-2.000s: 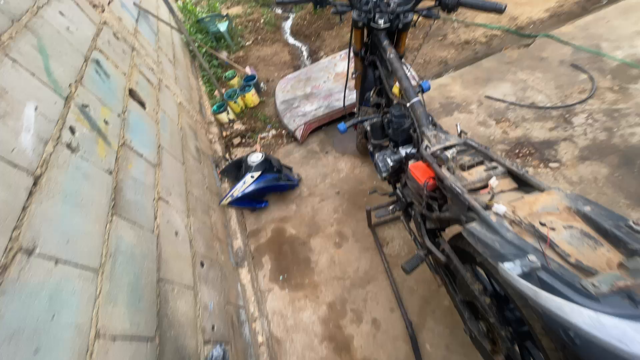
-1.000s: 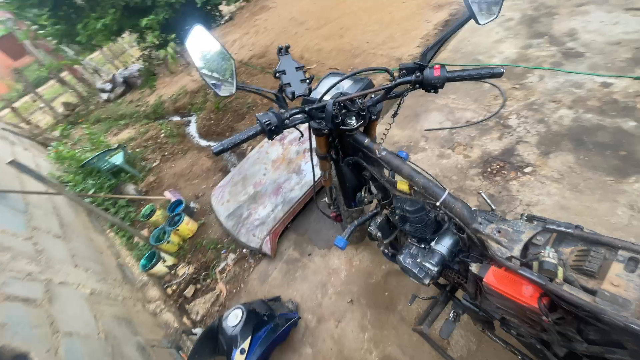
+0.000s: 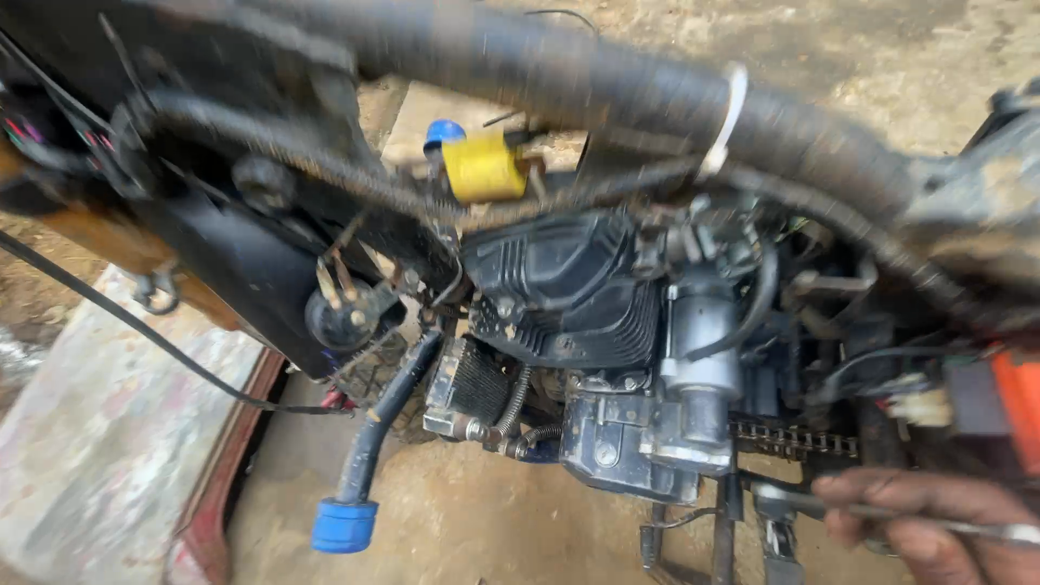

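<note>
My right hand [image 3: 946, 496] comes in at the lower right, its fingers closed on a slender metal hand tool [image 3: 991, 531], blurred, with its tip pointing left. Its exact type cannot be told. The hand is below and right of the motorcycle engine [image 3: 569, 284], near the drive chain [image 3: 796, 439]. A silver cylindrical starter motor [image 3: 703, 325] sits on the engine. Above runs the frame tube [image 3: 617, 73] with a white cable tie [image 3: 731, 114] around it. A yellow part [image 3: 483, 168] is fixed under the tube. My left hand is out of view.
A crash bar with a blue end cap [image 3: 344, 526] juts out at lower left. A weathered, paint-stained panel [image 3: 122, 406] lies on the ground at the left. A black cable [image 3: 162, 345] crosses beside the front fork. A red-orange part [image 3: 1020, 398] sits at the right edge.
The view has moved in close to the engine from a wider view of the motorcycle. My right hand with the metal tool has come into view at the lower right.
</note>
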